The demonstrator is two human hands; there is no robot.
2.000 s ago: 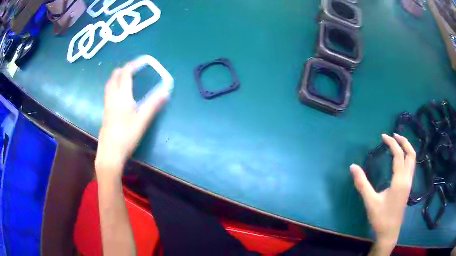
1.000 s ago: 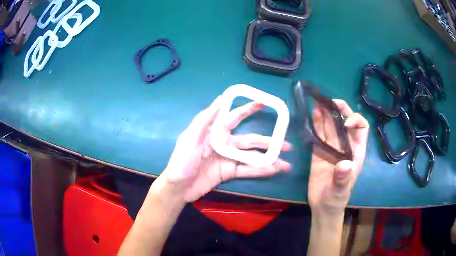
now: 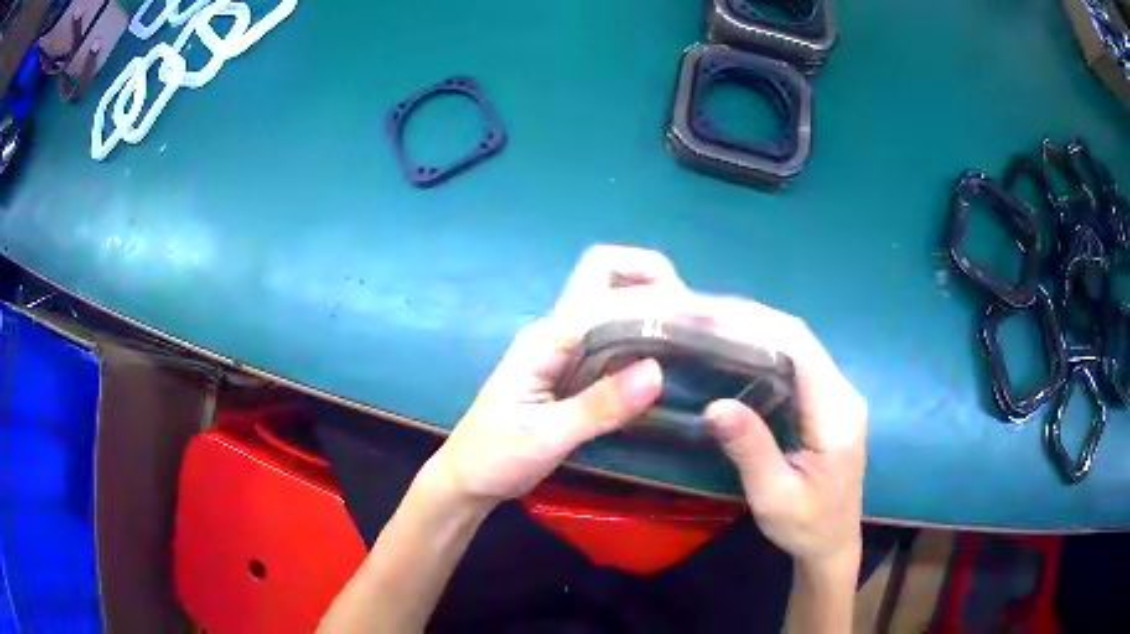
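Note:
My left hand [image 3: 533,409] and my right hand [image 3: 805,434] together hold a dark glossy frame [image 3: 682,342] above the bench's near edge. Both thumbs press on its near side and the fingers wrap round the far side. The frame is tilted and somewhat blurred. The white frame does not show apart from it; whether it sits inside is hidden. A thin black inner plate [image 3: 446,131] lies flat on the green bench, left of centre.
Stacked grey-brown assemblies [image 3: 744,166] stand beyond my hands. White frames [image 3: 167,68] lie at the far left. Loose black frames [image 3: 1022,367] lie at the right. Red stools [image 3: 258,520] are under the bench edge, with a blue bin [image 3: 50,477] at lower left.
My left hand took up a white frame and my right hand a black one from the pile. The hands have since come together on the dark frame. The view has shifted.

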